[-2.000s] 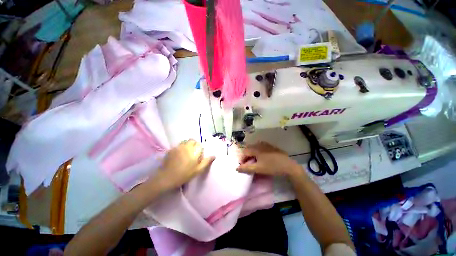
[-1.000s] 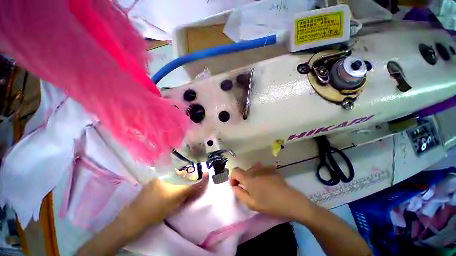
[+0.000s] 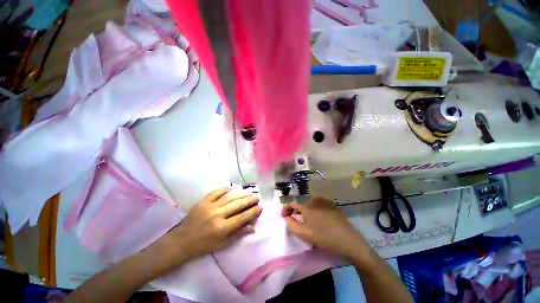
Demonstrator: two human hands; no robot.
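Observation:
A pale pink garment panel lies under the bright lamp at the needle area and hangs over the table's front edge. My left hand lies on it with fingers spread, left of the presser foot. My right hand is at the right of the foot, fingertips pinching the panel's edge. The lockstitch machine stands behind my hands. Glare and hanging pink strips partly hide the needle and foot.
More pale pink panels lie at the left. Black shears lie under the machine arm. A bobbin box is at the table's right end. A blue basket with pink pieces is below right. A yellow-labelled box is behind the head.
The view came close to the machine head, then drew back and shifted. The hanging strips swung left and back to centre. My left hand now lies flatter on the panel, fingers spread.

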